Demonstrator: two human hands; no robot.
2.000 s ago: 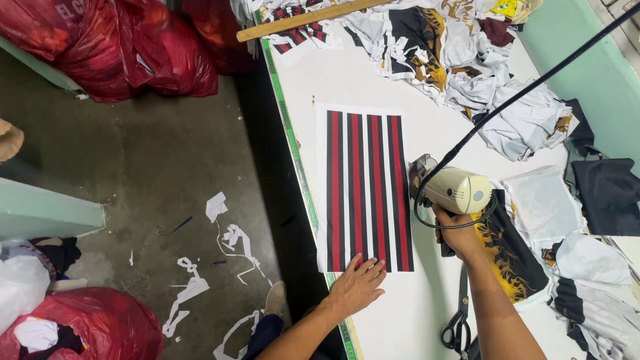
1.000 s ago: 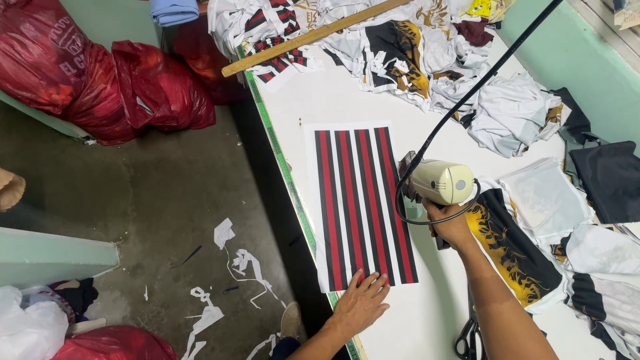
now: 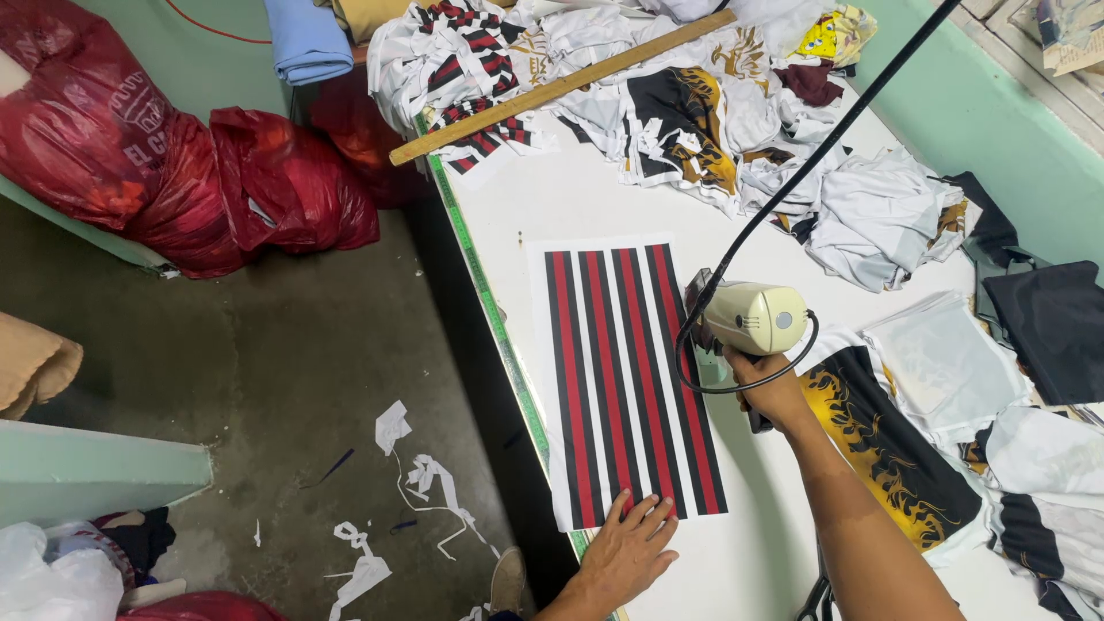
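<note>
Striped red, black and white fabric (image 3: 642, 379) lies flat on the white table near its left edge. My left hand (image 3: 623, 549) rests with fingers spread on the fabric's bottom edge and the table. The handle of a cream electric cloth cutting machine (image 3: 752, 317) is in my right hand (image 3: 766, 388); the machine stands at the fabric's right edge, its black cable (image 3: 806, 164) rising to the upper right. Its blade is hidden. Black-handled scissors (image 3: 818, 599) lie partly in view at the bottom, left of my right forearm.
A wooden stick (image 3: 561, 88) lies across fabric scraps (image 3: 586, 47) at the table's far end. Black and yellow printed fabric (image 3: 893, 448) and white pieces (image 3: 944, 362) lie to the right. Red plastic bags (image 3: 285, 185) stand at the left, and scraps (image 3: 440, 487) lie on the floor.
The cutting machine, in my right hand, has moved up along the fabric's right edge. The white margin along that edge's lower part is no longer seen. My left hand stays at the bottom edge.
</note>
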